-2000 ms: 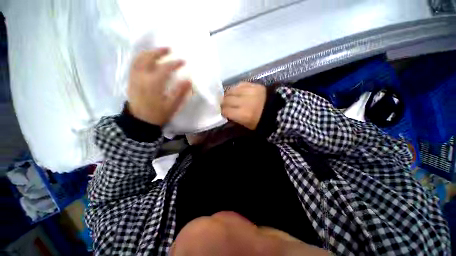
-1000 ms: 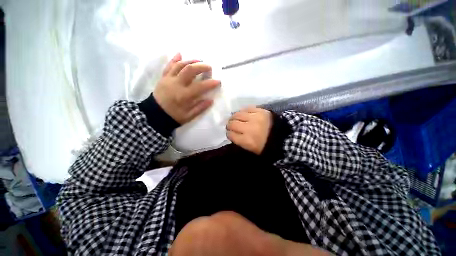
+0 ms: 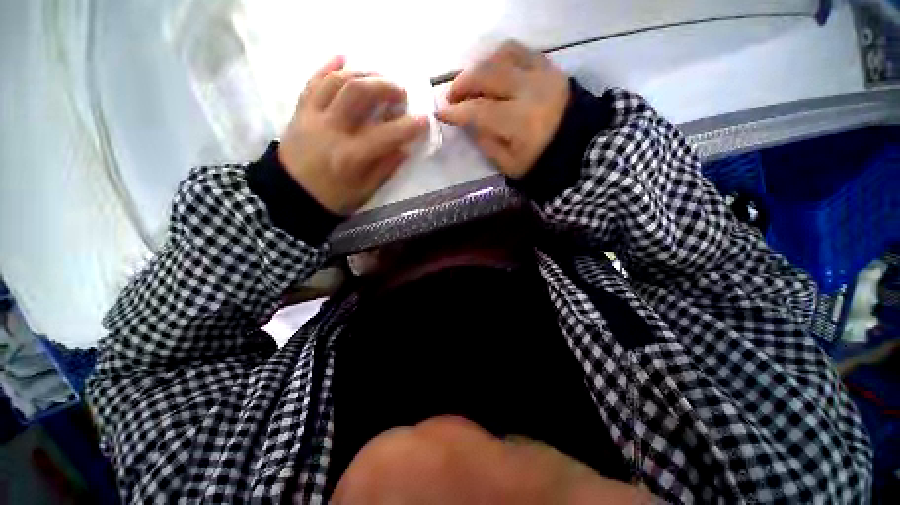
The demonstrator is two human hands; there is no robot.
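Note:
A white fabric piece shows faintly between my hands; its outline is washed out by glare against the white machine bed. My left hand is at its left side, with thumb and fingers pinched at its edge. My right hand is at its right side, fingertips pinched on it close to the left fingertips. Both hands are a little above the ruler strip. The needle area is not in view.
A large white fabric heap lies at the left. A grey ruler strip runs along the near table edge. Blue crates stand below at the right, and another crate with grey-white cloth is at the lower left.
Both hands have moved up and away from the table edge, and the fingertips have come together. The fabric no longer hangs over the edge, so the ruler strip shows between the arms.

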